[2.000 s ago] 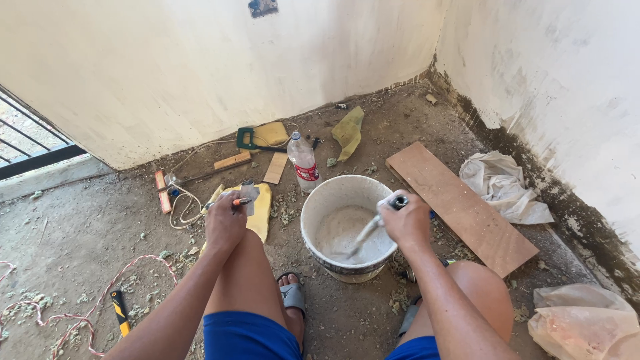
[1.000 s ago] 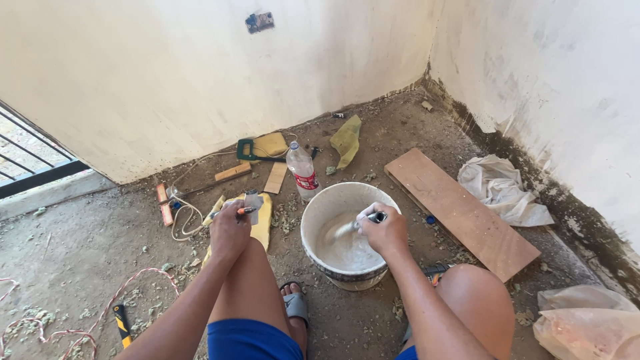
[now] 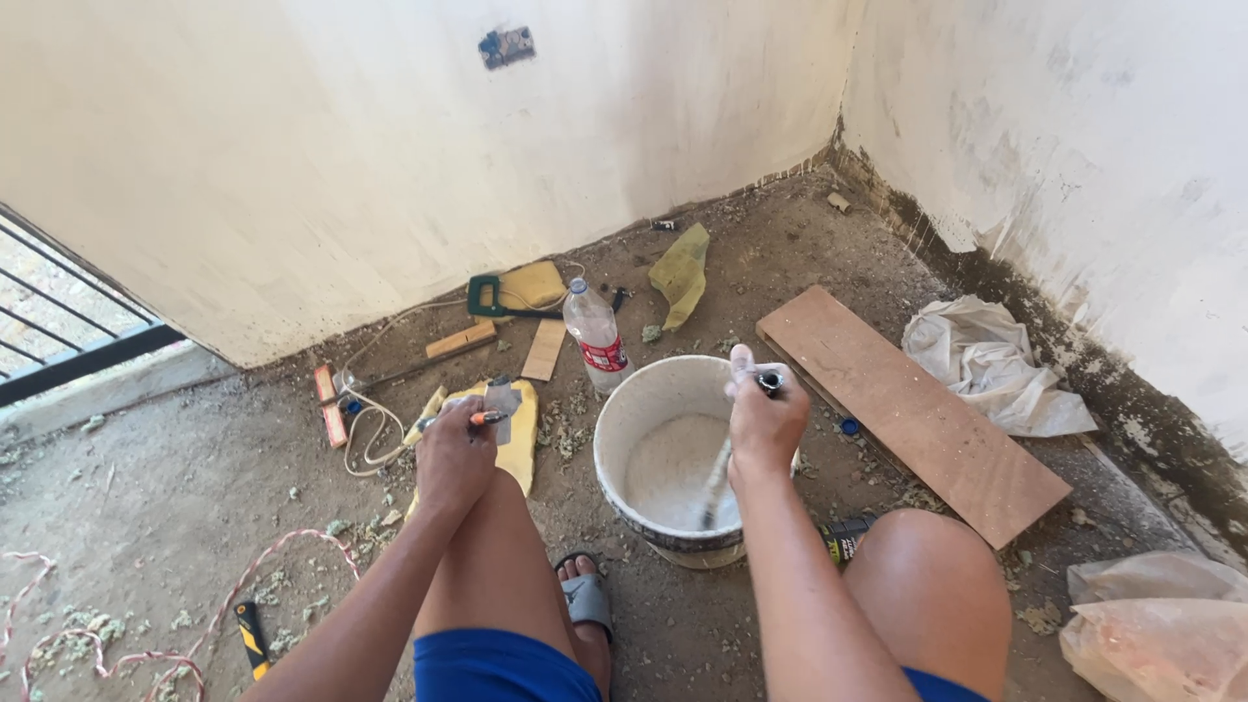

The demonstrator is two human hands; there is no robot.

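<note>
A white plastic bucket (image 3: 616, 487) stands on the floor between my knees, with whitish wet material at its bottom. My right hand (image 3: 768, 419) is closed around the dark-ended handle of a stirring tool (image 3: 720, 478), whose lower end dips into the bucket near the right side; its exact kind cannot be told. Over my left knee, my left hand (image 3: 456, 453) holds a putty knife (image 3: 501, 402) with an orange-tipped handle and a smeared blade. Behind the bucket stands a clear plastic bottle (image 3: 591, 327) with a red label. A yellow piece of foam or cloth (image 3: 519, 458) lies beyond my left hand.
A wooden board (image 3: 916, 409) lies right of the bucket, beside crumpled white plastic (image 3: 994, 361). A green-handled hacksaw (image 3: 485, 295), wood pieces (image 3: 544, 349) and a cord lie toward the back wall. A yellow-black tool handle (image 3: 252, 639) and twisted rope (image 3: 234, 595) are at lower left; a plastic bag (image 3: 1160, 624) lies lower right.
My right hand has moved about over the bucket, and the tool's lower end has shifted from the left part to the right part inside. My left hand still holds the putty knife.
</note>
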